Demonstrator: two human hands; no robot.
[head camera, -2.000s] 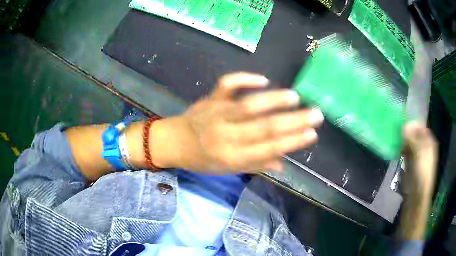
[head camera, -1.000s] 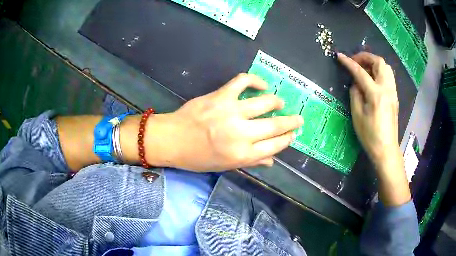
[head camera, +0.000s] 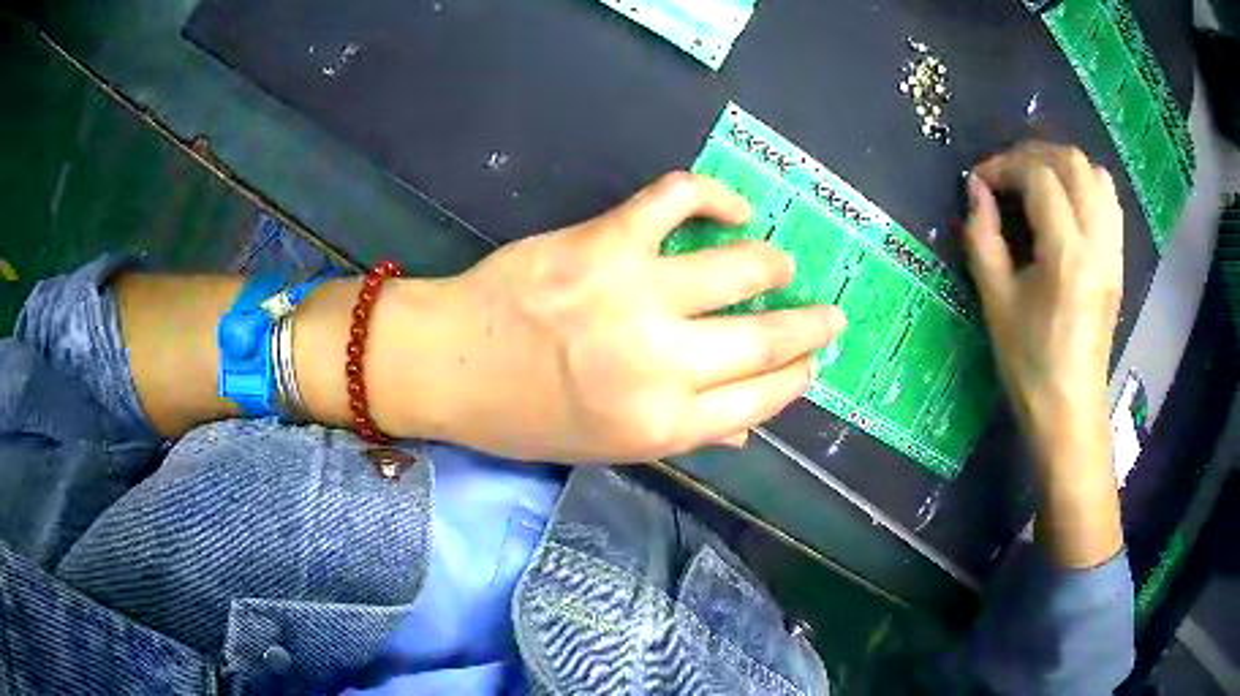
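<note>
A green PCB panel (head camera: 884, 340) lies slanted on the black mat, with rows of holes along its far edge. My left hand (head camera: 639, 326) lies over its left part with fingers spread. No grip round the edge shows. It hides that end of the panel. My right hand (head camera: 1040, 245) is just beyond the panel's right end, with thumb and index finger bent close together. A tiny pale speck shows at their tips, too small to tell whether it is a held component. A small heap of gold-yellow components (head camera: 926, 93) lies on the mat beyond the panel.
Another green panel (head camera: 1129, 116) lies at the far right, and part of one (head camera: 700, 25) shows at the top edge. The black mat (head camera: 422, 123) has pale specks. A white label (head camera: 1126, 428) lies at the bench's right side. The dark bench edge (head camera: 204, 143) runs along the near side.
The green panel came down from my right hand onto the mat under my left hand. My right hand went to the component heap, then drew back from it towards the panel's right end.
</note>
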